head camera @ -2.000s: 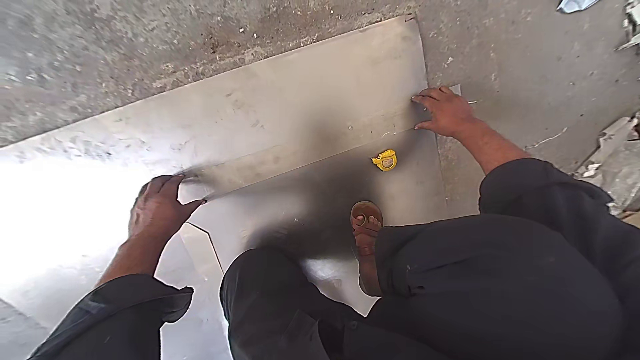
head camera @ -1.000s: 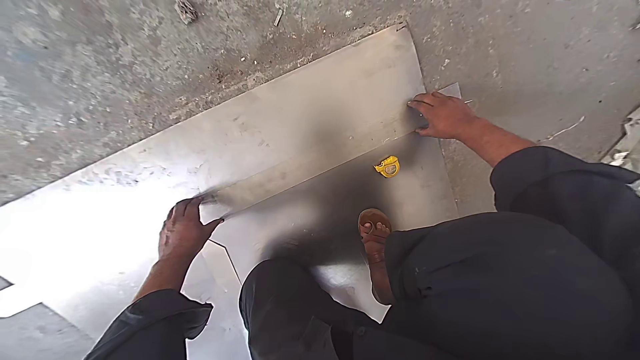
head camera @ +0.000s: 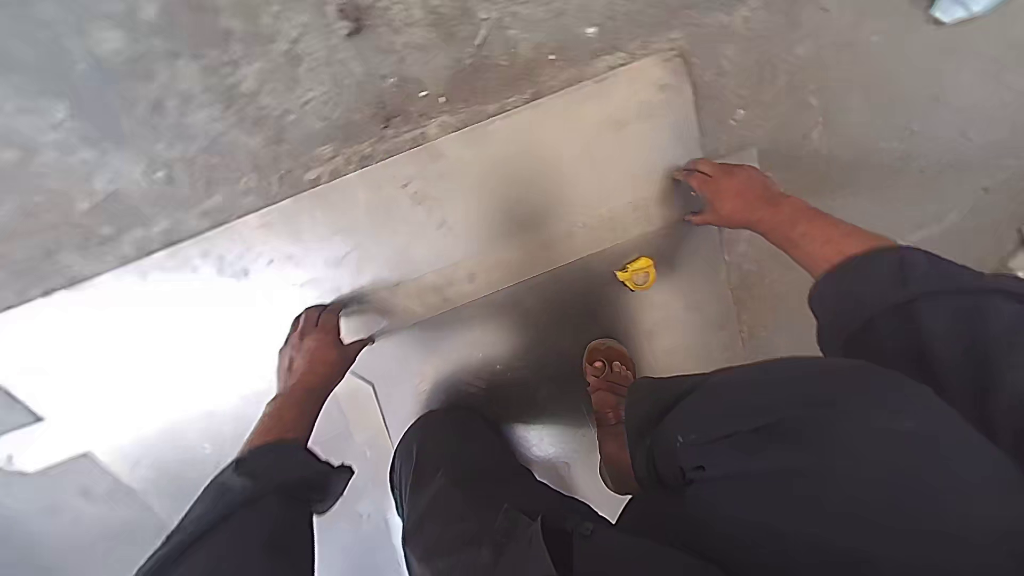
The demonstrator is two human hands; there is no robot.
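A narrow flat metal strip (head camera: 480,276) lies slantwise over larger bare metal sheets (head camera: 552,136). My left hand (head camera: 316,352) holds its left end, thumb on the near edge and fingers at the far edge. Toward the strip's right end, my right hand (head camera: 728,192) spans its width in the same way, fingertips and thumb pressed down, palm partly hiding the metal. Below the strip, nearer to the right hand, a yellow tape measure (head camera: 638,274) rests on the sheet, touched by neither hand.
My sandalled foot (head camera: 610,376) stands on the sheet below the tape measure. Rough concrete floor (head camera: 264,96) borders the sheets. Cut, angled sheet edges (head camera: 88,472) show at lower left. A pale blue scrap (head camera: 964,8) lies at upper right.
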